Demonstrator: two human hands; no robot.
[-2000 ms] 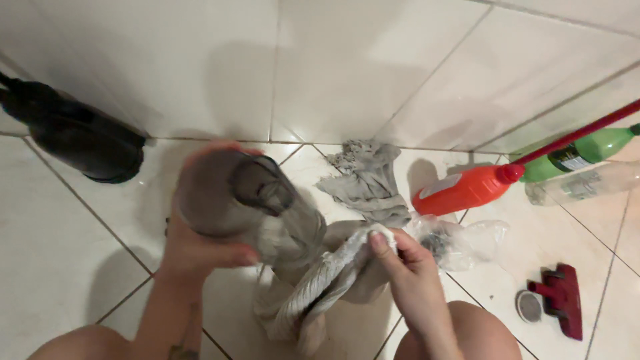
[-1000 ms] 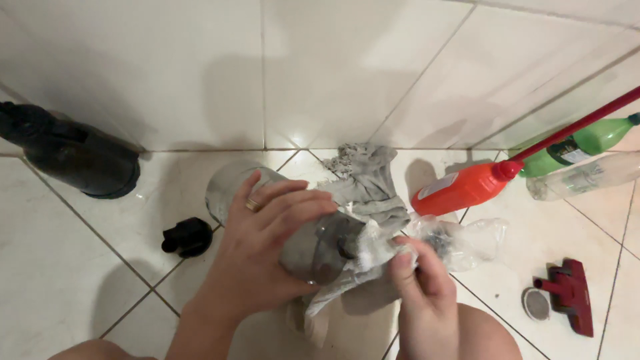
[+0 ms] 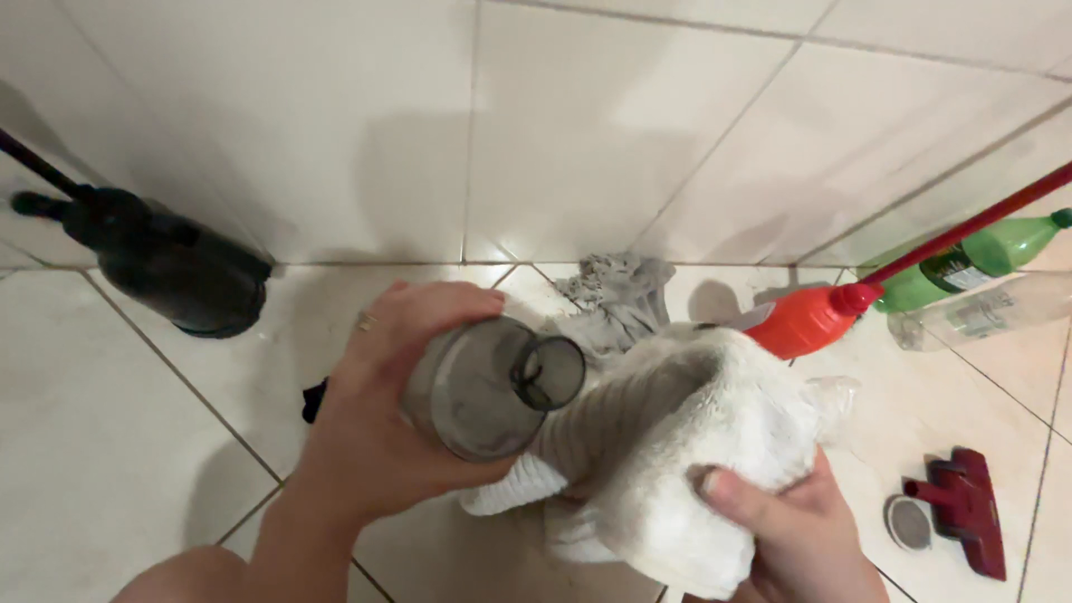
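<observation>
My left hand [image 3: 385, 402] grips a smoky, see-through plastic container [image 3: 486, 394], which looks like a vacuum cleaner's dust cup; its round opening with a short tube inside faces right and up. In my right hand [image 3: 796, 519] is a white ribbed cloth [image 3: 687, 469], bunched up with the thumb on top. The cloth lies just right of the container; whether the two touch is unclear. A small black part [image 3: 314, 400] shows partly behind my left hand. Behind the cloth a crumpled grey rag [image 3: 620, 301] lies on the floor, dark specks on it.
At the left wall stands a dark vacuum body [image 3: 180, 260]. To the right are an orange bottle [image 3: 800, 322], a red pole [image 3: 971, 222], a green bottle [image 3: 963, 264], a clear bottle [image 3: 980, 314], a plastic bag [image 3: 833, 406], a dark red floor nozzle [image 3: 967, 511] and a round filter [image 3: 909, 523].
The container was tilted down against the cloth one second ago; now its opening is turned up beside it. The cloth is raised and spread wider in my right hand.
</observation>
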